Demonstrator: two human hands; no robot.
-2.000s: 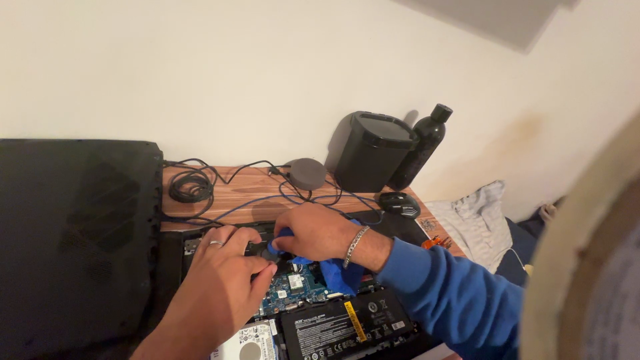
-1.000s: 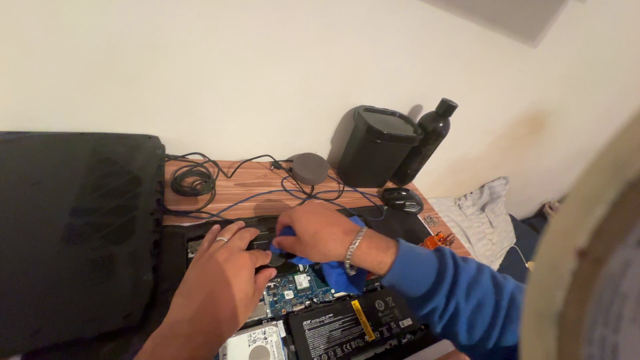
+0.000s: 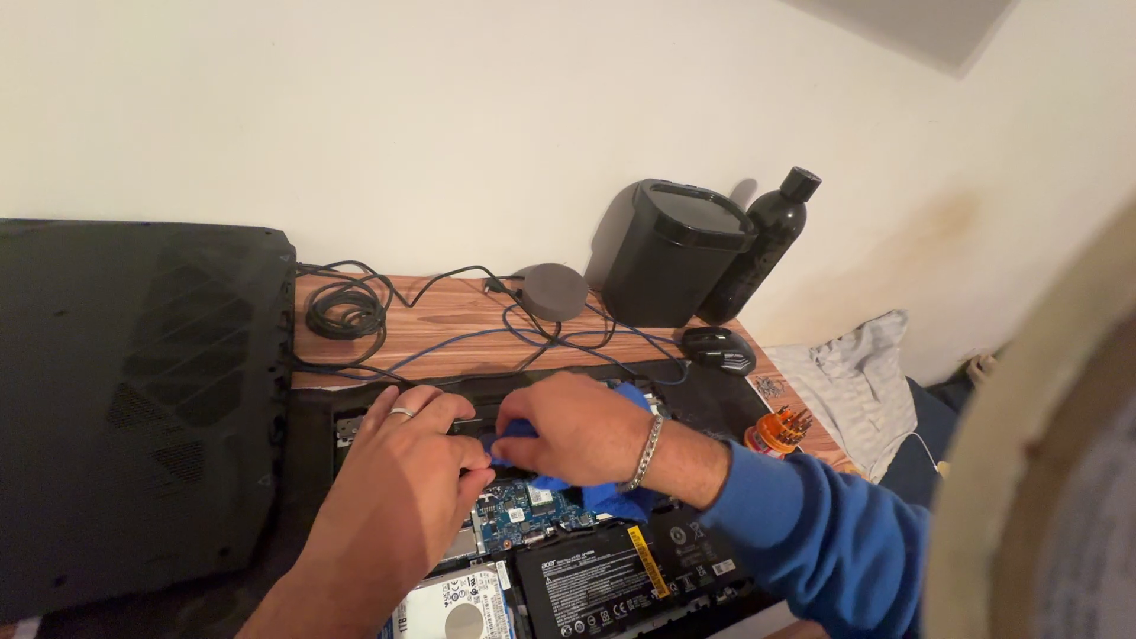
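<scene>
An opened laptop lies in front of me, showing its blue circuit board (image 3: 532, 510), an Acer battery (image 3: 603, 577) and a hard drive (image 3: 457, 603). Over the upper left of the laptop rests my left hand (image 3: 408, 470), a ring on one finger; its thumb and index fingertip are close together, and whether something small is between them cannot be seen. My right hand (image 3: 577, 430), with a chain bracelet at the wrist, pinches a blue cloth (image 3: 621, 501) that bunches beneath it over the board. The two hands' fingertips nearly meet.
The removed black bottom cover (image 3: 142, 399) stands at the left. Behind the laptop are coiled cables (image 3: 346, 311) and a round grey device (image 3: 555, 291). A black bin (image 3: 679, 253), a black bottle (image 3: 763, 244), a mouse (image 3: 719, 349) and an orange bit holder (image 3: 779, 430) are to the right.
</scene>
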